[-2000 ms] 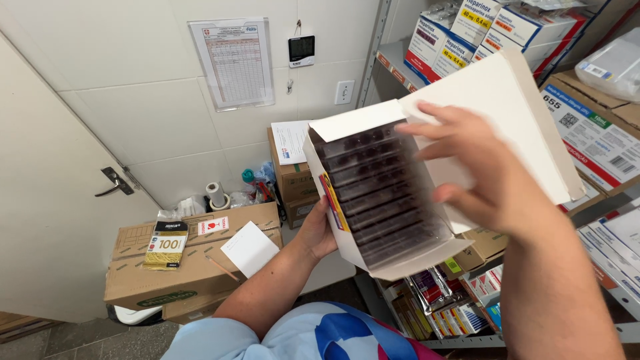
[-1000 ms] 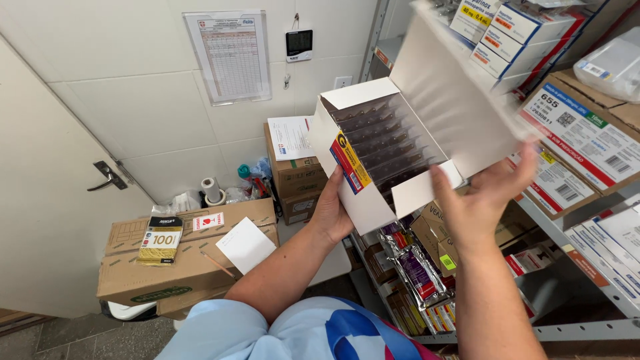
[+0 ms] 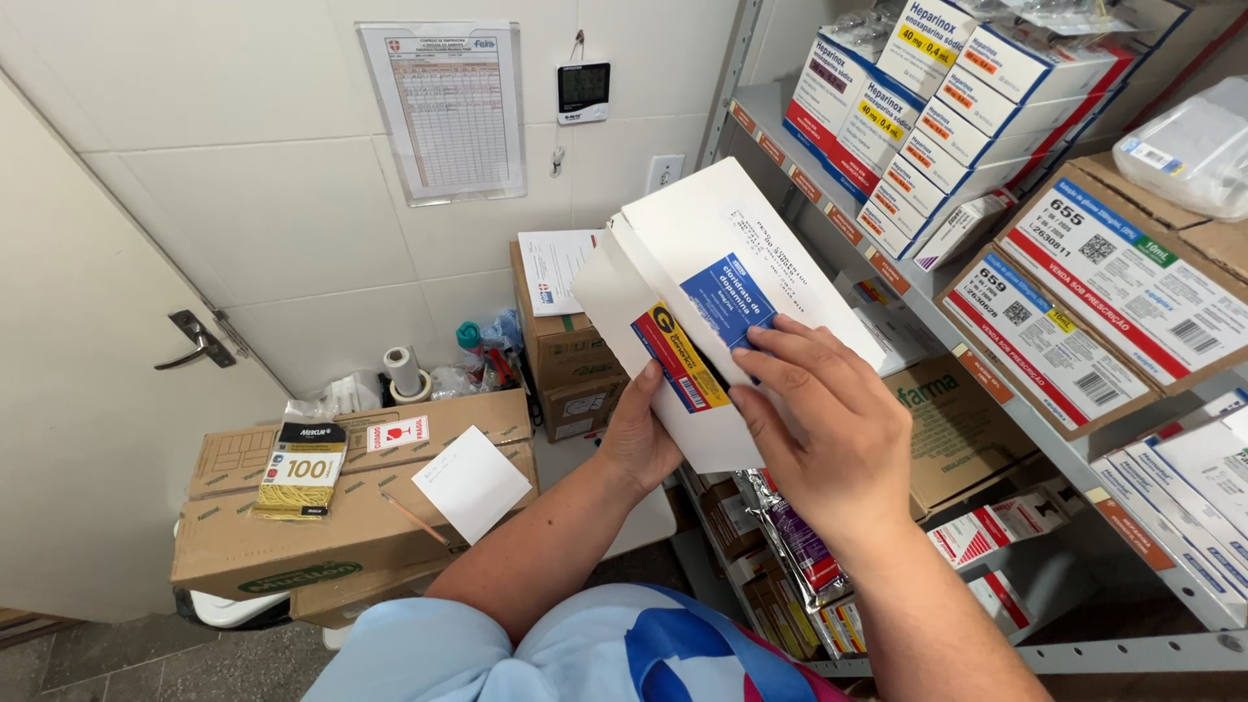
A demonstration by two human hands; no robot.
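A white cardboard medicine box [image 3: 780,244] with a blue printed panel and a yellow, red and blue label is held tilted in front of me. My left hand [image 3: 639,439] grips its lower left side, with the thumb beside the yellow label. My right hand [image 3: 829,419] lies on the lid, fingertips on the blue panel and thumb near the lid's edge. The lid is down over the box, with a narrow dark gap along the front edge, so the contents are hidden.
Metal shelving [image 3: 936,302] at the right holds stacked medicine boxes [image 3: 985,107] and large cartons [image 3: 1121,283]. At the left, a cardboard carton [image 3: 361,487] carries a rubber-band packet [image 3: 302,468], a pencil [image 3: 414,517] and a paper slip [image 3: 473,483]. A door [image 3: 88,390] stands far left.
The box's lid, raised in both earlier frames with rows of dark packs showing inside, is now folded down. My right hand has moved from the raised flap onto the top of the lid.
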